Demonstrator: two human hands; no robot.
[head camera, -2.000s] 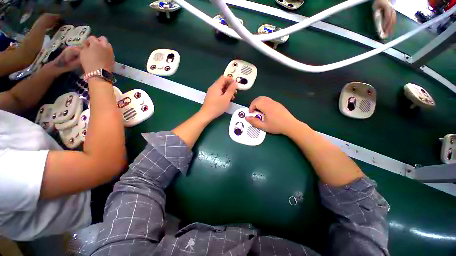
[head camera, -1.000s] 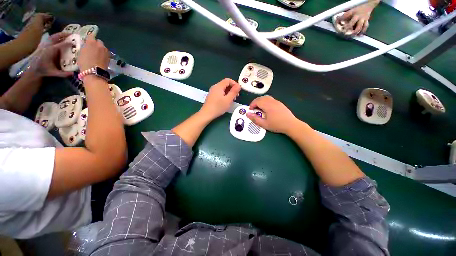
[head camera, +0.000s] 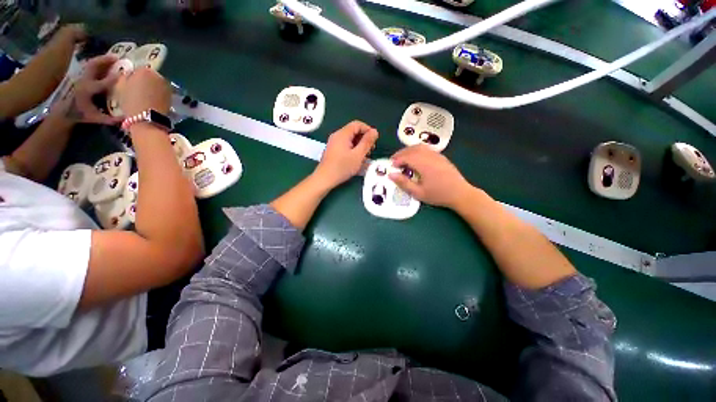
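Observation:
A white rounded-square front cover (head camera: 385, 202) with a grille and dark round parts lies at the near edge of the metal rail (head camera: 549, 230), partly on the green side table (head camera: 369, 275). My right hand (head camera: 432, 177) holds its upper right part, and the fingers hide that corner. My left hand (head camera: 345, 153) rests by the rail to the left of the cover. Its fingers are curled with thumb and fingertip close together; whether anything small is between them cannot be told. Another front cover (head camera: 425, 126) lies on the conveyor belt (head camera: 502, 149) just beyond my right hand.
More covers (head camera: 299, 109) and half-assembled units with blue parts (head camera: 476, 61) stand on the belt. White tubes (head camera: 502, 100) hang across the top. A person (head camera: 63, 275) works at left beside loose covers (head camera: 212, 167). A metal bar (head camera: 687, 268) juts in at right.
The covers and units on the belt have moved right. The cover under my right hand has shifted slightly away from me. My left hand has left the belt cover. The opposite worker's hand is gone.

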